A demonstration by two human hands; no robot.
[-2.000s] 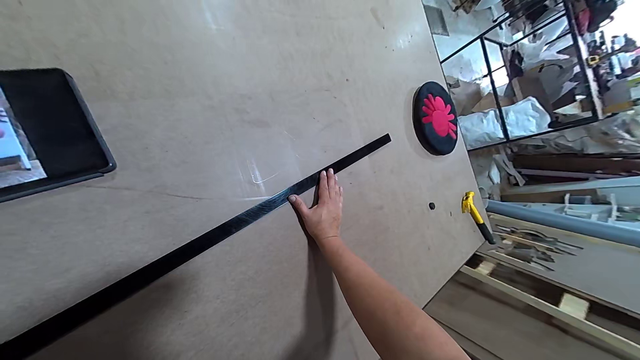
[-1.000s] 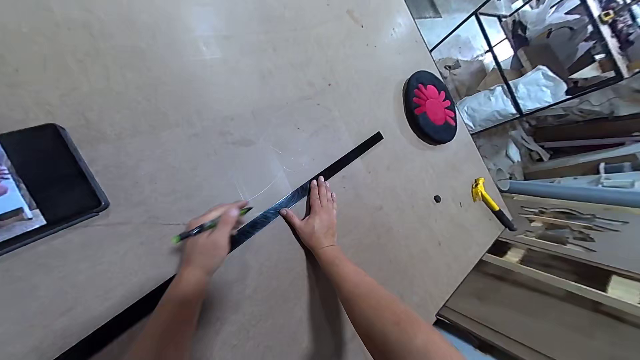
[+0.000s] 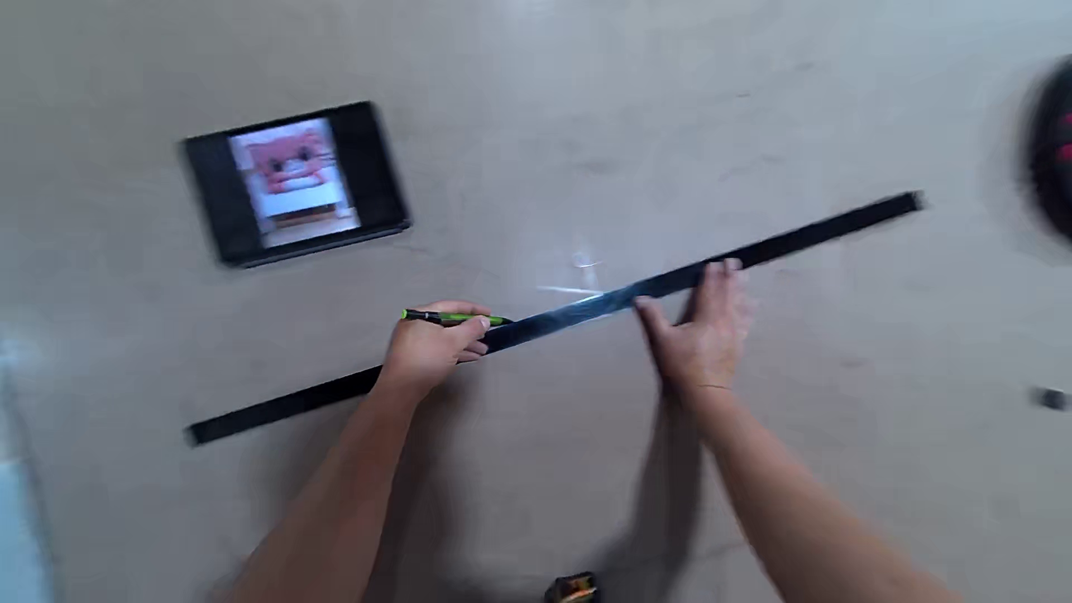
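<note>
A long flat black strip point(image 3: 804, 240) lies slantwise across the work surface, its right end higher in view. My left hand point(image 3: 435, 343) grips a green and black pen point(image 3: 448, 318) and rests over the strip's left half, the pen lying close along its upper edge. Fingertips and thumb of my right hand point(image 3: 699, 327) press on the strip right of its middle. Light glints off the strip between the hands. Thin pale lines point(image 3: 574, 291) show on the surface just above it.
A tablet point(image 3: 381, 176) showing a picture lies at the upper left. A dark round object with pink point(image 3: 1057, 151) is cut off at the right edge, with a small dark piece point(image 3: 1051, 398) below it. A black and orange object point(image 3: 574, 588) sits at the bottom edge.
My left hand, out of view two seconds ago, came in with the pen and is now at the strip. The right hand stays on the strip. The view has turned and shifted left.
</note>
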